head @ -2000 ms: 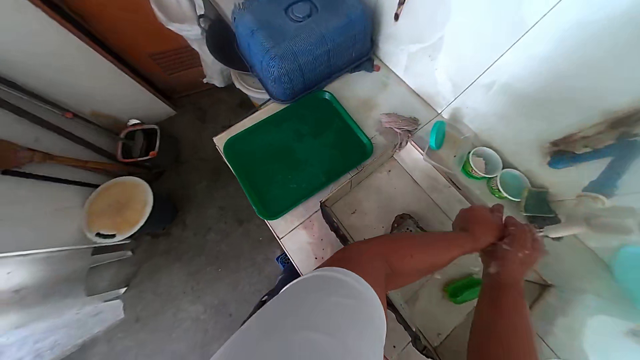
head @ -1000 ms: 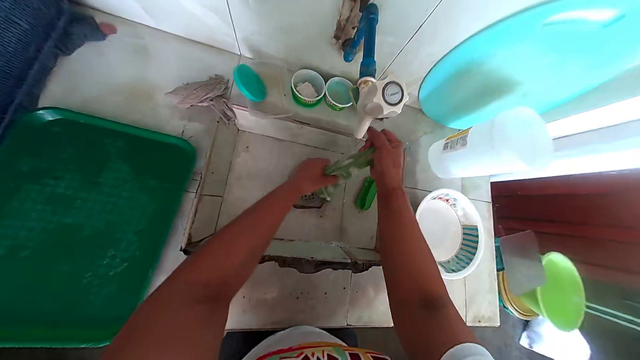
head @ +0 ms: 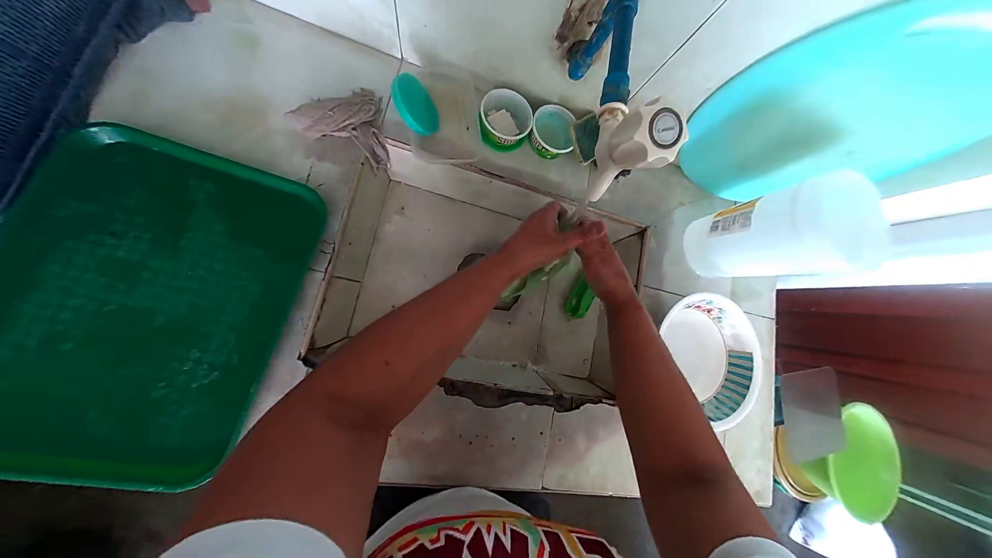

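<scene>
Both hands are together under the tap, over a tiled sink, with water running onto them. My left hand and my right hand touch and grip a wet, pale green cloth, which hangs down from between them. The fingers partly hide it. A bright green object, perhaps a brush or soap holder, lies on the sink floor beside my right wrist. The dark drain area shows partly behind my left forearm.
Left of the sink lies a green tray. Behind it are a rag, a clear container with a teal lid and two cups. A white basin and a translucent plastic container stand at the right.
The view has swung to the sink since the oldest frame. Since one second ago, my hands have come together under the spout, where they were apart with the cloth stretched between them.
</scene>
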